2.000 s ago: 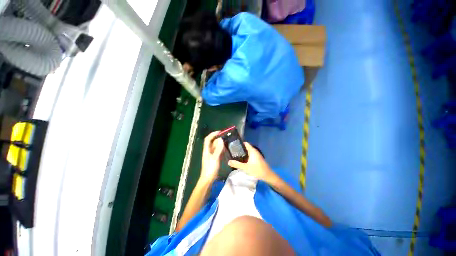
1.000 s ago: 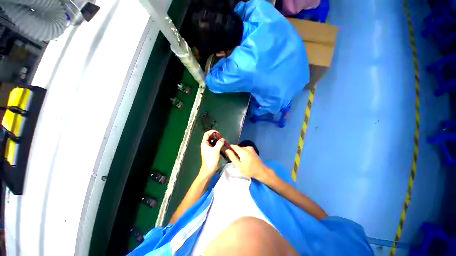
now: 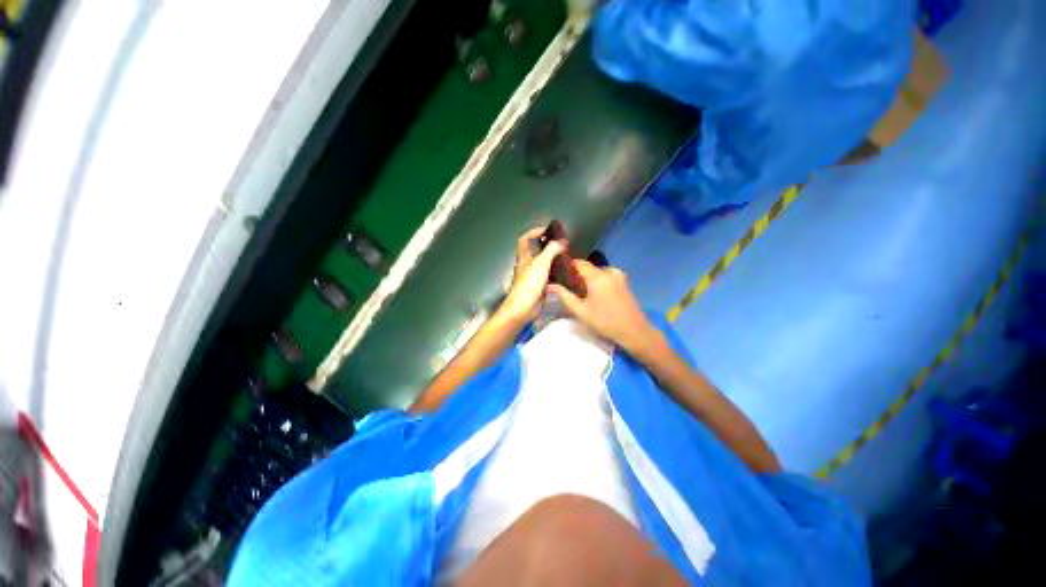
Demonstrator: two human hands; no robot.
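Observation:
A dark handset with a reddish edge (image 3: 567, 273) is held edge-on between my two bare hands, above the dark green bench strip (image 3: 459, 269). My left hand (image 3: 535, 266) grips its upper left end. My right hand (image 3: 605, 300) grips its lower right side. My fingers cover much of it, and its face cannot be made out. A small blurred cluster of dark parts (image 3: 545, 148) lies on the strip beyond my hands.
A pale worn rail (image 3: 459, 184) divides the strip from the green belt (image 3: 401, 195), where several small units (image 3: 333, 291) sit spaced apart. A white hood (image 3: 149, 172) runs along the left. A person in a blue smock (image 3: 769, 80) sits at upper right. Dark glossy items (image 3: 281, 436) lie at lower left.
The view has swung, so bench, belt and neighbour sit tilted and further up. The handset has gone from face-up to edge-on in my hands. Dark glossy items now show at lower left.

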